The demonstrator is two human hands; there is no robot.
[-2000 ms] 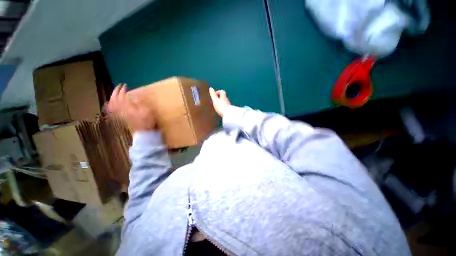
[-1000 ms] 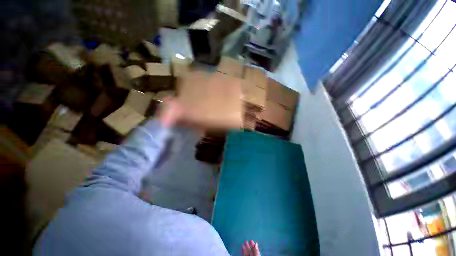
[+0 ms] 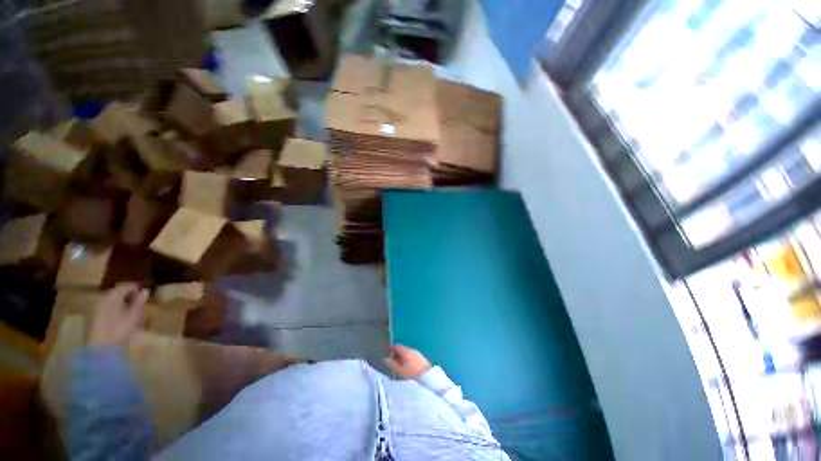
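Observation:
My left hand (image 3: 117, 315) is stretched out at the lower left, over cardboard boxes. It is slightly blurred, with fingers loosely bent and apart, and I see nothing in it. My right hand (image 3: 410, 362) is small, near the left edge of the green table (image 3: 464, 279), with loosely curled fingers and nothing visible in it. Several made-up cartons (image 3: 193, 234) lie jumbled on the floor at the left. I cannot tell which one was in my hand earlier.
A tall stack of flat cartons (image 3: 383, 112) with a small white mark on top stands at the table's far end. More flat cartons (image 3: 468, 131) stand beside it against the pale wall (image 3: 594, 252). A barred window is at the right. Grey floor (image 3: 315, 288) shows between pile and table.
The carton is out of my left hand, which has moved down and left. My right hand has moved up into fuller view by the table edge. The view has turned from the tabletop towards the floor pile.

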